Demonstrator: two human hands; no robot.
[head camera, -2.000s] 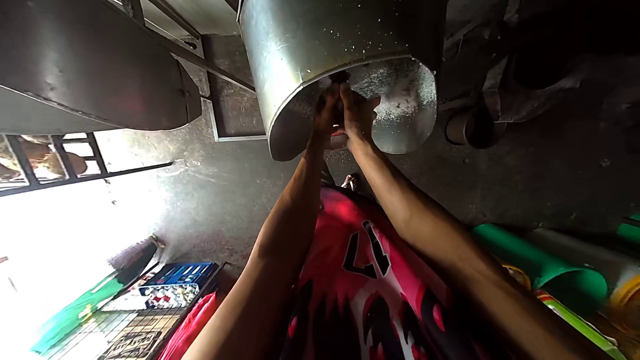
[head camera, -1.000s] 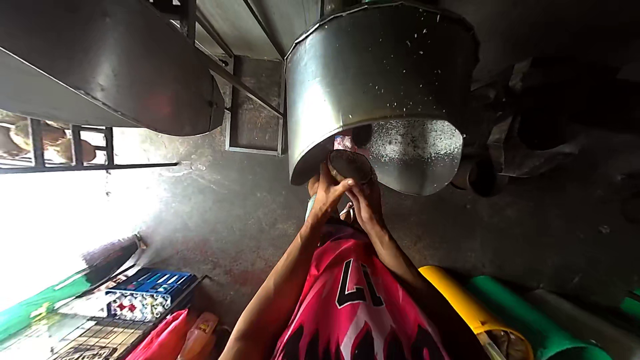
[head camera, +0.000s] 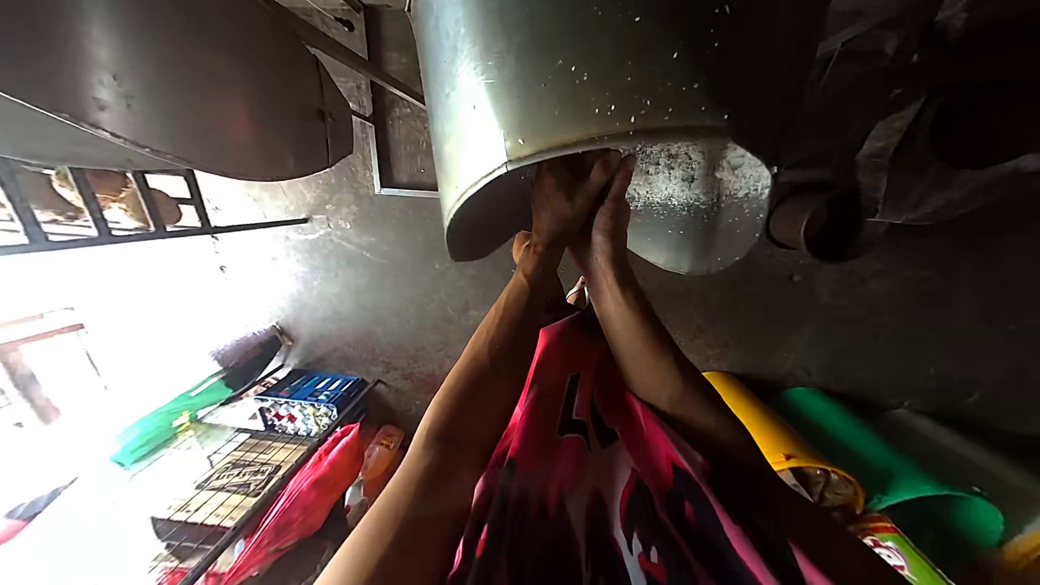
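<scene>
A large sheet-metal hood (head camera: 569, 81) with a curved lower opening hangs ahead of me, and white shreds speckle its outside and its inner wall. My left hand (head camera: 565, 195) and my right hand (head camera: 611, 213) reach together into the opening, the wrists close side by side. Their fingertips lie in shadow under the metal rim, so whatever they hold or touch is hidden.
Another big metal casing (head camera: 203, 89) is at upper left, above a barred rack (head camera: 97, 203) holding round brown things. A blue crate (head camera: 313, 390) stands at lower left. Yellow (head camera: 756, 422) and green (head camera: 877, 455) containers lie at lower right, and a dark round pipe or pot (head camera: 812, 221) is at right.
A second ago both hands held a round brown half-shell-like piece below the opening; now they have moved up into it, and the piece is out of sight.
</scene>
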